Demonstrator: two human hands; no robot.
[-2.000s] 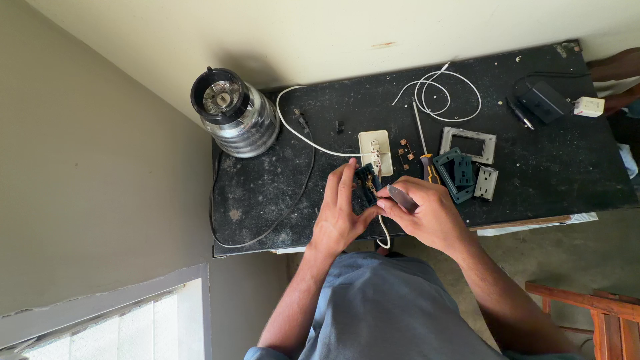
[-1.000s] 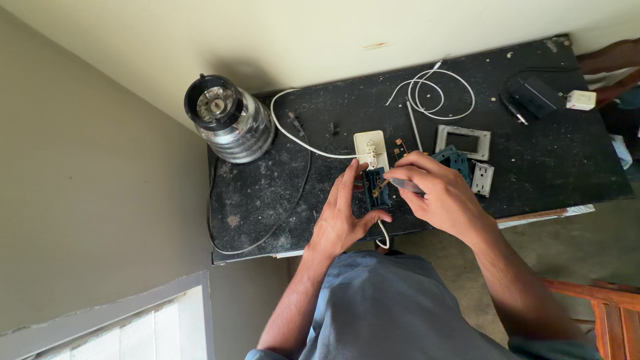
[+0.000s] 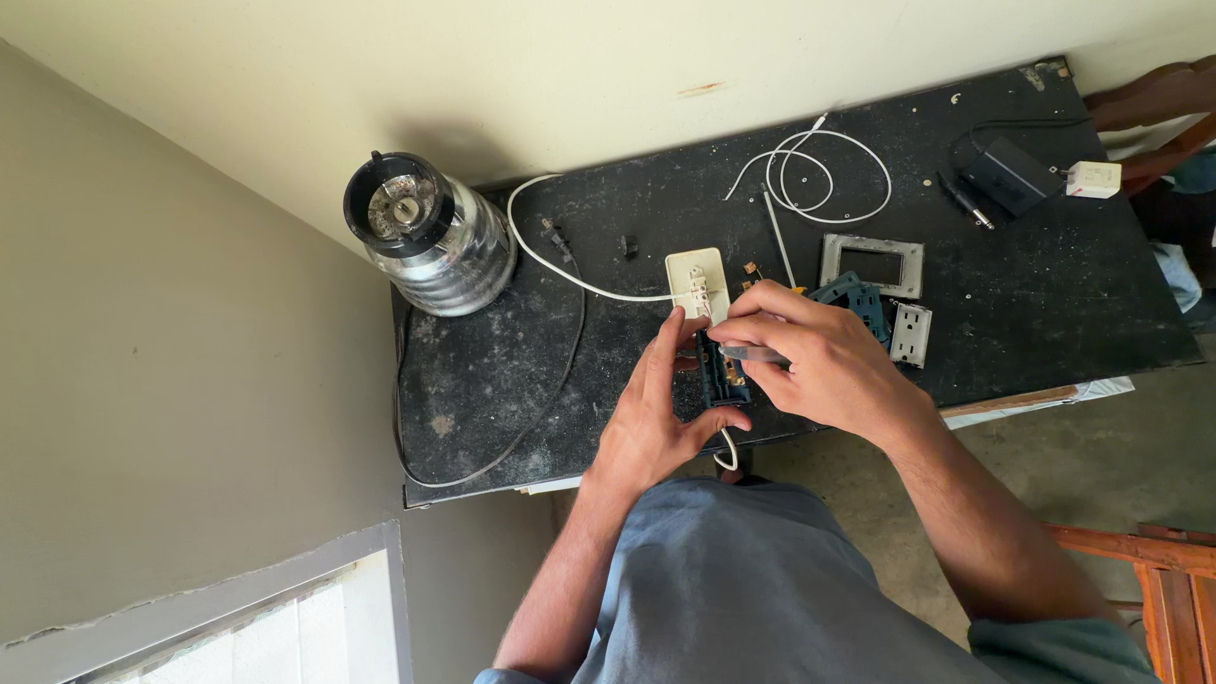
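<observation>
My left hand [image 3: 655, 408] grips a dark blue-green plastic outlet housing [image 3: 725, 394] with brass contacts inside, its thumb at the lower end. Over the housing's right side, my right hand [image 3: 807, 356] pinches a small grey tool [image 3: 755, 353]; its tip is hard to make out. Just above them lies a cream plate [image 3: 696, 261] with a white terminal piece and a white cable [image 3: 589, 285] running to it. Small brass parts [image 3: 750, 271] are beside the plate. Right of my right hand are more blue-green housing parts [image 3: 860, 304] and a white outlet face [image 3: 910, 334].
A metallic blender base [image 3: 442, 247] stands at the table's left, a black cord beside it. Behind my right hand lie a screwdriver [image 3: 779, 237], a coiled white cable [image 3: 836, 138] and a grey frame [image 3: 917, 269]. A black adapter [image 3: 1012, 178] and white charger [image 3: 1093, 180] are farther right.
The housing, tilted between my hands two seconds ago, now lies more upright in the view, its brass contacts showing. My right hand has shifted up over it, covering part of the screwdriver.
</observation>
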